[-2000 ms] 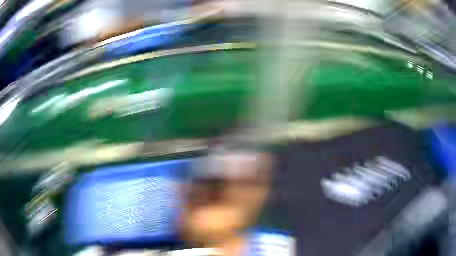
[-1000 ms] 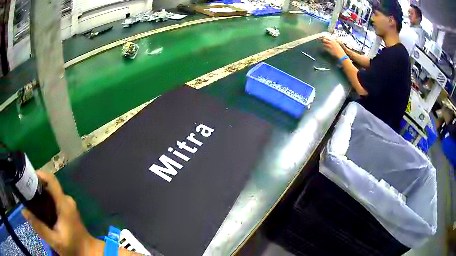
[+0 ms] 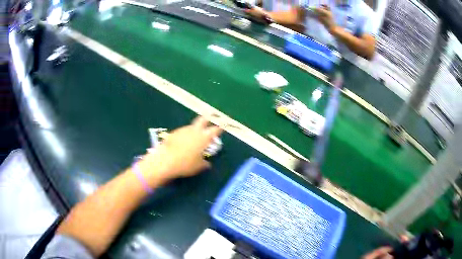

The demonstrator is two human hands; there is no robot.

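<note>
My left hand point(image 3: 185, 149), with a pink band at the wrist, reaches over white and gold units on the dark-green bench point(image 3: 111, 111). One unit point(image 3: 213, 147) shows beside its fingers; another white and yellow piece point(image 3: 158, 135) shows behind the hand. Whether the fingers grip one is hidden. My right hand point(image 3: 381, 253) is blurred and cut off at the bottom right edge, around the black electric screwdriver point(image 3: 425, 246). The blue tray point(image 3: 223, 208) holds a mass of small silver screws. A white fixture point(image 3: 210, 246) is partly visible below the tray.
The green conveyor point(image 3: 243, 66) runs beyond its pale edge rail point(image 3: 182, 96) and carries several units point(image 3: 301, 114). A grey post point(image 3: 328, 126) stands past the tray. Another person's arms point(image 3: 349, 40) and a blue bin point(image 3: 309, 50) are across the belt.
The view has swung from the Mitra mat on the right to the bench on the left. My left hand has come into view; the hand with the screwdriver now shows at the bottom right.
</note>
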